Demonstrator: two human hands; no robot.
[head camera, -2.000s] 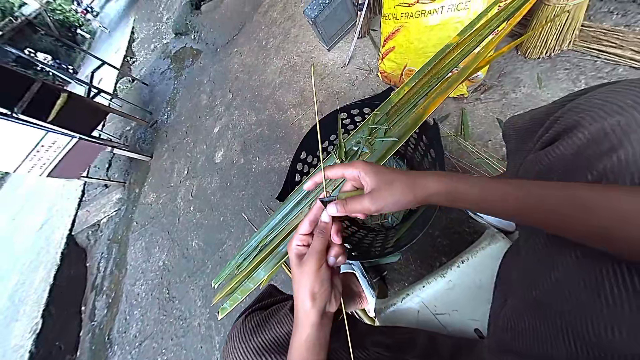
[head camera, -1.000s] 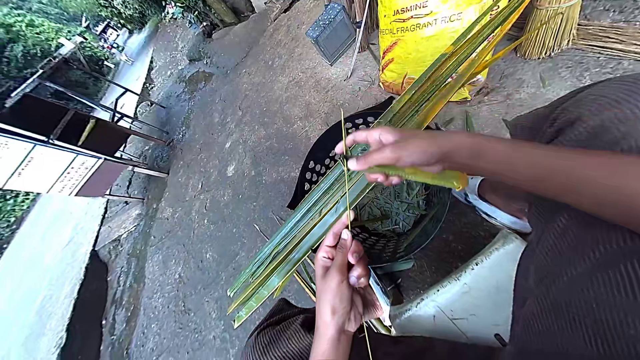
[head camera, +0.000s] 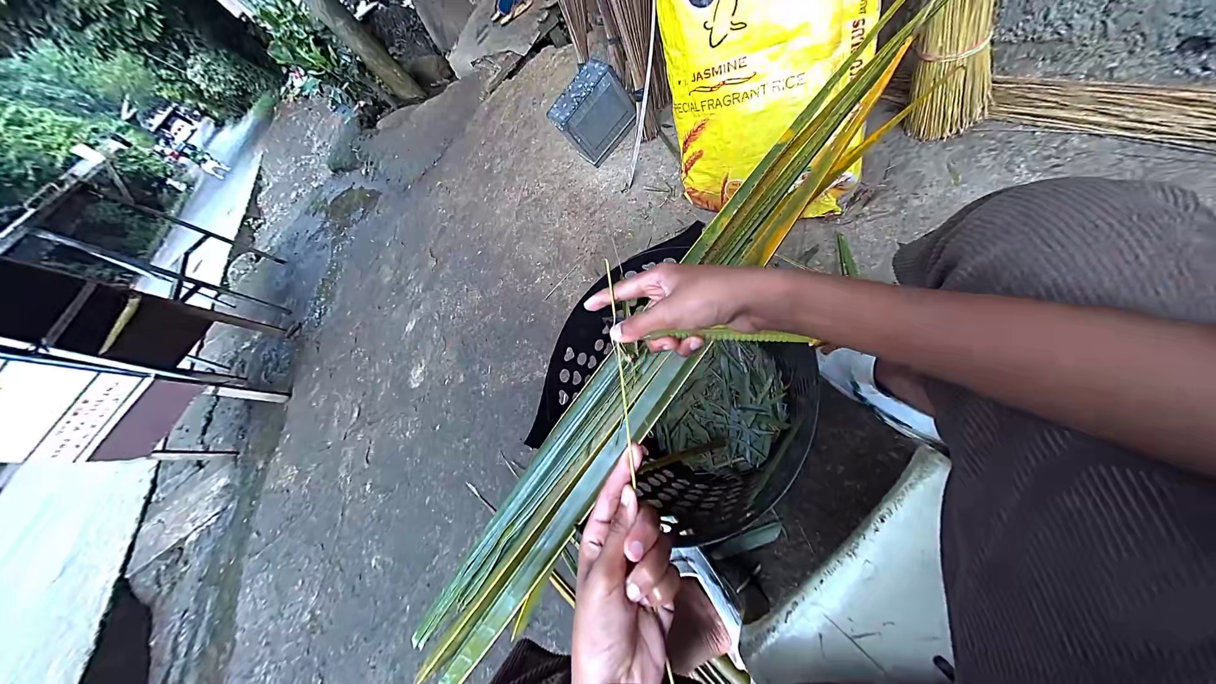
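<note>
My left hand (head camera: 627, 570), low in the head view, pinches a thin yellow-green leaf rib (head camera: 623, 389). Above it, my right hand (head camera: 679, 309) has its thumb and index finger beside the rib's upper part; whether they grip it is unclear. A narrow yellow-green object (head camera: 741, 334) lies under that palm, held by the curled fingers; its kind is unclear. Long green and yellow palm leaflets (head camera: 570, 475) slant beneath both hands across a black perforated basket (head camera: 570, 366). Green leaf scraps (head camera: 731, 408) fill part of the basket.
A yellow rice sack (head camera: 750, 104) stands beyond the basket, near a grey box-like object (head camera: 594, 112). Bundles of thin sticks (head camera: 955, 76) are at the upper right. A pale curved surface (head camera: 855, 589) is beside my legs. Rough paving (head camera: 380, 399) extends left of the leaflets.
Two seconds ago my hands were close together at the rib. My right hand has moved up along it, away from my left hand. The view has shifted somewhat.
</note>
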